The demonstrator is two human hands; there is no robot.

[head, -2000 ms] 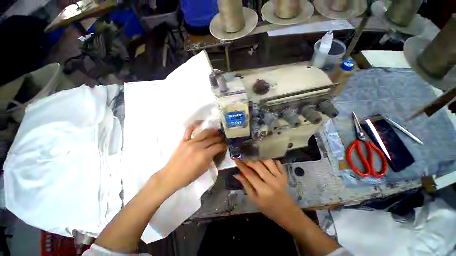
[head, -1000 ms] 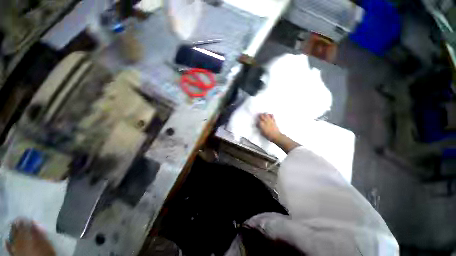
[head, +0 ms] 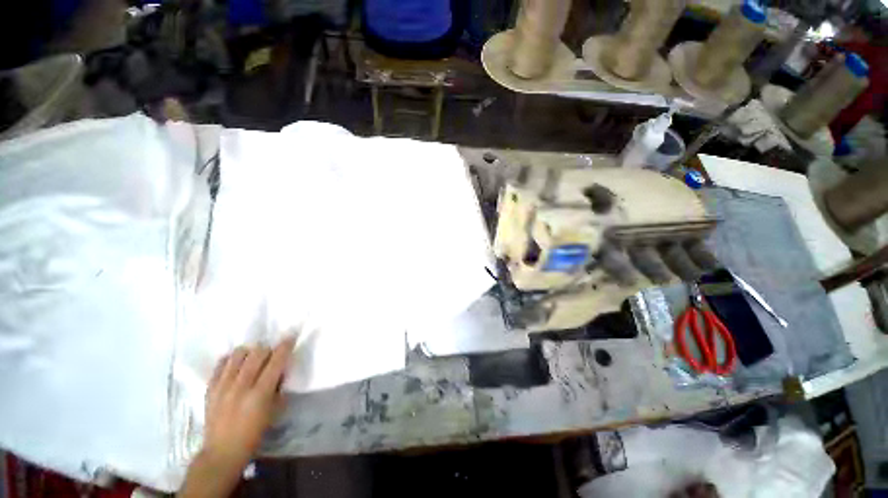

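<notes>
White fabric panels (head: pixel 341 243) lie flat on the table left of the cream overlock machine (head: pixel 604 219), with one edge near its needle area. A large white sewn pile (head: pixel 83 282) hangs at the far left. My left hand (head: pixel 243 394) lies palm down on the front left of the panels, fingers slightly spread, gripping nothing that I can see. My right hand (head: pixel 693 489) is a small, blurred, cut-off patch at the bottom edge, by the white waiting pieces (head: pixel 721 457). Its fingers cannot be made out.
Red-handled scissors (head: pixel 705 340), a dark flat rectangle (head: pixel 737 321) and a thin pale stick (head: pixel 759 297) lie on blue-grey cloth (head: pixel 794 282) at right. Thread cones (head: pixel 540 39) and a clear bottle (head: pixel 647 141) stand behind the machine. A blue stool (head: pixel 409 24) is beyond the table.
The view has swung back from the right-hand stand to the machine. My left hand now rests on the panels left of the machine. My right hand has dropped almost out of view.
</notes>
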